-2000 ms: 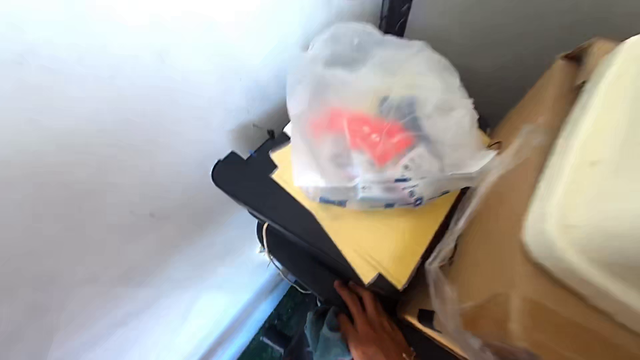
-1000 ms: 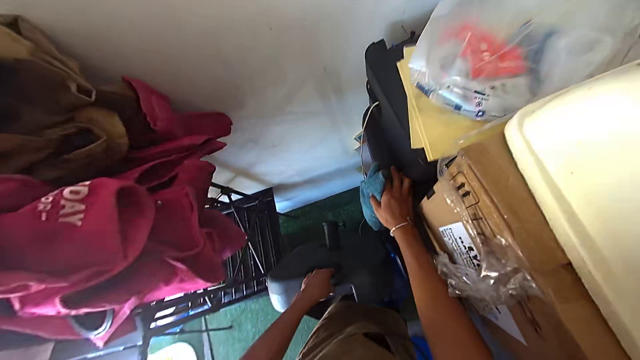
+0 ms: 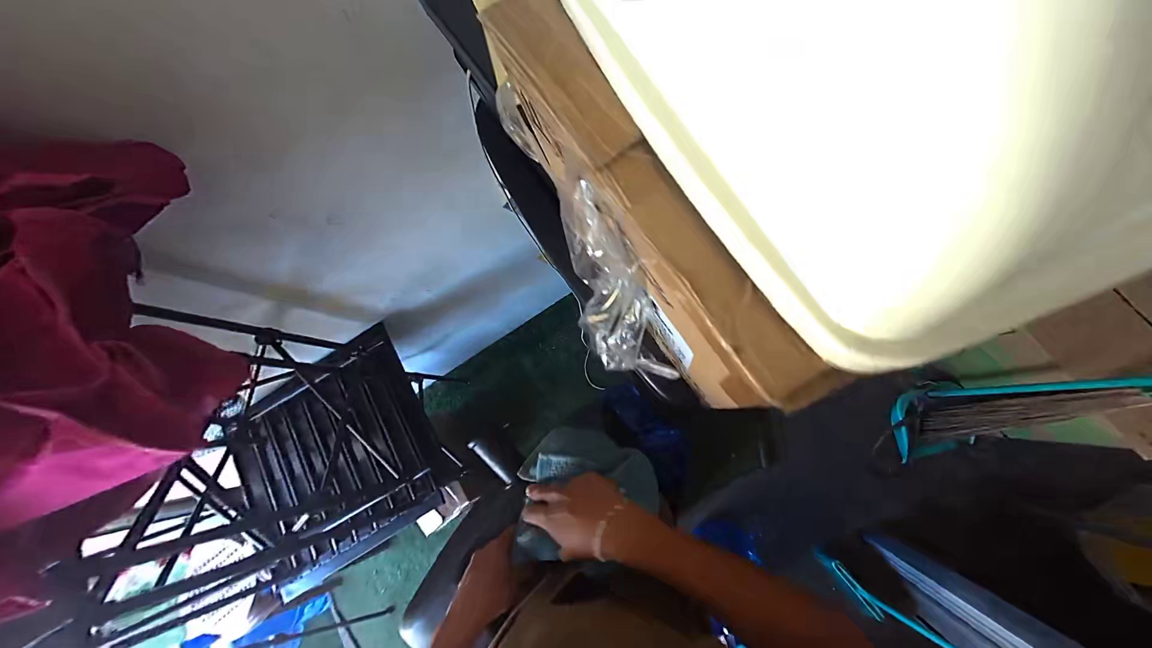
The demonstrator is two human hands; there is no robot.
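A bunched grey-blue cloth (image 3: pixel 598 459) lies just in front of my lap at the lower middle. My right hand (image 3: pixel 576 517), with a thin bracelet at the wrist, is closed on the cloth. Close beside it on the left is my left hand (image 3: pixel 493 567), near the cloth's lower edge; its fingers are partly hidden, so its hold is unclear. A dark rounded seat-like surface (image 3: pixel 450 558) is below and left of the hands.
A cardboard box (image 3: pixel 711 279) with crumpled clear plastic (image 3: pixel 616 310) stands on the right under a large cream plastic lid or tub (image 3: pixel 810 297). Black folding racks (image 3: pixel 333 441) and red cloth (image 3: pixel 90 333) are on the left. A teal-edged item (image 3: pixel 1017 391) lies at the right.
My right hand has come down from beside the black case and box to my lap, bringing the grey-blue cloth with it. The hands are now side by side. The view has swung.
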